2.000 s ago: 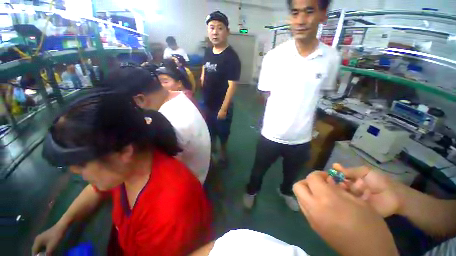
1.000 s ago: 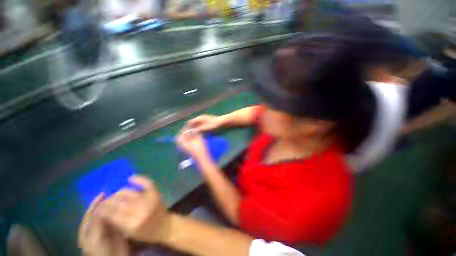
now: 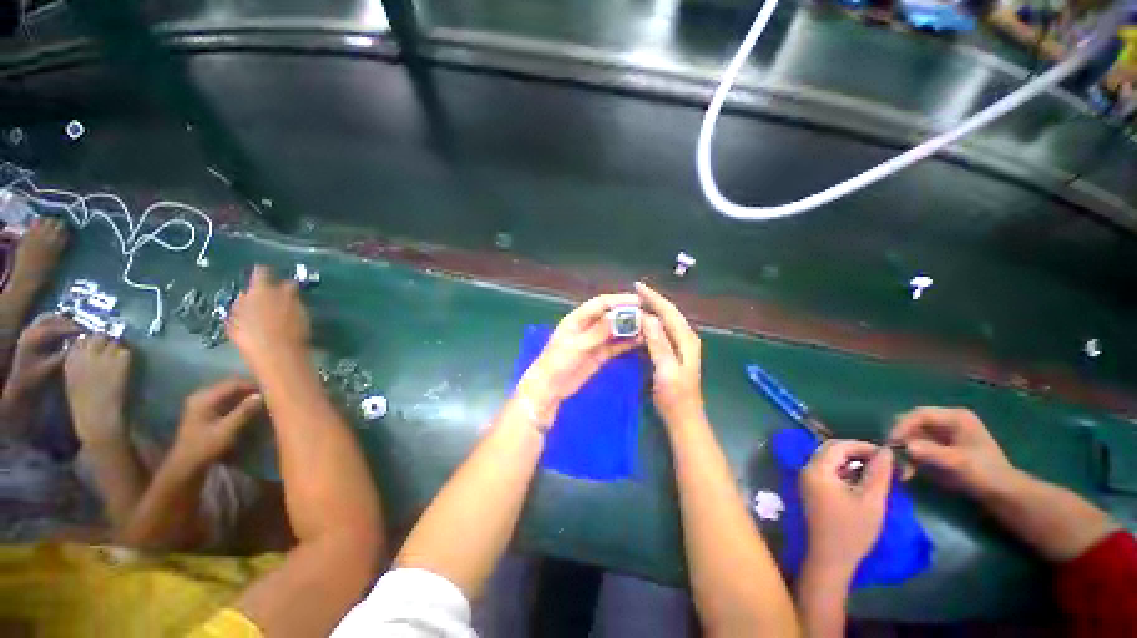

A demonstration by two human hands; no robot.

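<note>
A small electronic module (image 3: 626, 323), square and silver-white with a dark middle, is held up between the fingertips of both my hands. My left hand (image 3: 581, 349) grips it from the left. My right hand (image 3: 671, 353) touches it from the right with thumb and fingers. Both hands are above a bright blue cloth (image 3: 596, 424) lying on the green bench. The fingers hide the module's edges.
A dark conveyor belt (image 3: 412, 175) carries single small modules beyond a brown strip. A white hose (image 3: 798, 212) hangs over it. At right, a red-sleeved worker's hands (image 3: 854, 492) work near blue-handled cutters (image 3: 783, 395). At left, yellow-shirted worker's hands (image 3: 268, 327), loose parts and white cables.
The view has swung from the room and the red-shirted worker down to the bench. My hands are now central, fingertips together on the module, over the blue cloth.
</note>
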